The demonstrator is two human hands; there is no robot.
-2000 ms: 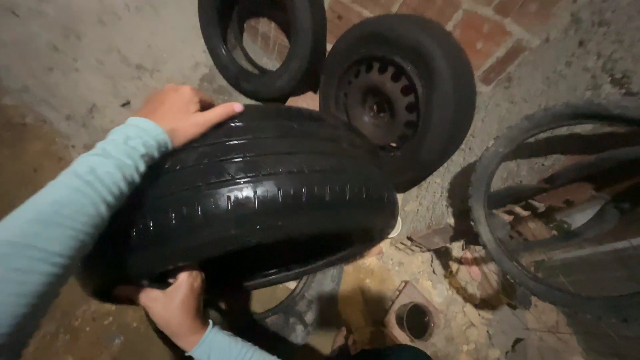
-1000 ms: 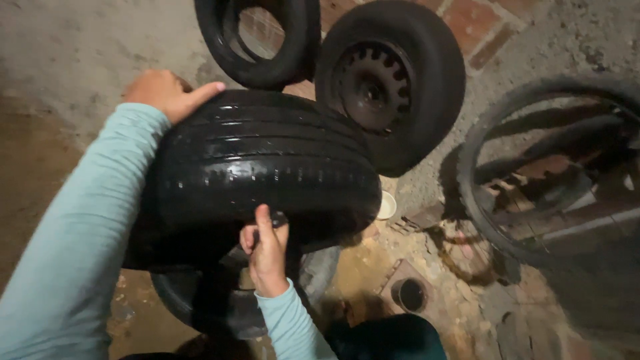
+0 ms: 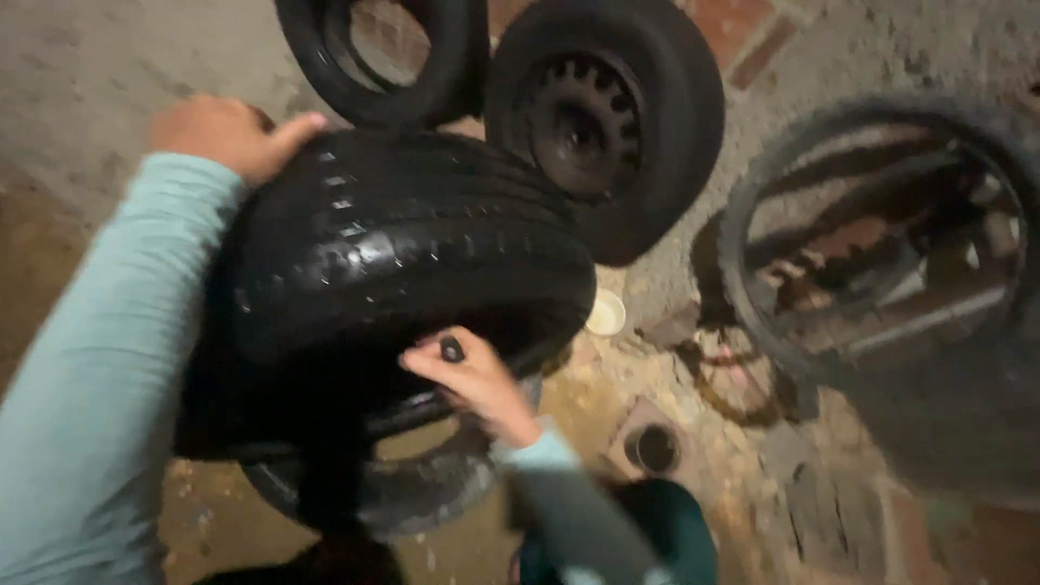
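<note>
A wet black car tire (image 3: 390, 236) stands tilted in front of me, its grooved tread facing up. My left hand (image 3: 231, 134) rests on the tire's upper left edge, thumb stretched along the tread. Near the lower sidewall is my right hand (image 3: 467, 370), blurred, closed around a small dark object (image 3: 452, 349) whose round end shows; the rest of it is hidden. Beneath the wet tire lies another tire (image 3: 431, 496), partly covered by it.
Behind stand a bare tire (image 3: 463, 65) and a tire on a steel wheel rim (image 3: 682, 106). A thin large tire (image 3: 735, 236) is at the right. A small white round dish (image 3: 606, 314) lies on the broken floor near a pipe opening (image 3: 652, 448).
Two seconds ago my right hand gripped the tire's lower left edge; now it is farther right with a small dark object. My left hand stays at the tire's upper edge.
</note>
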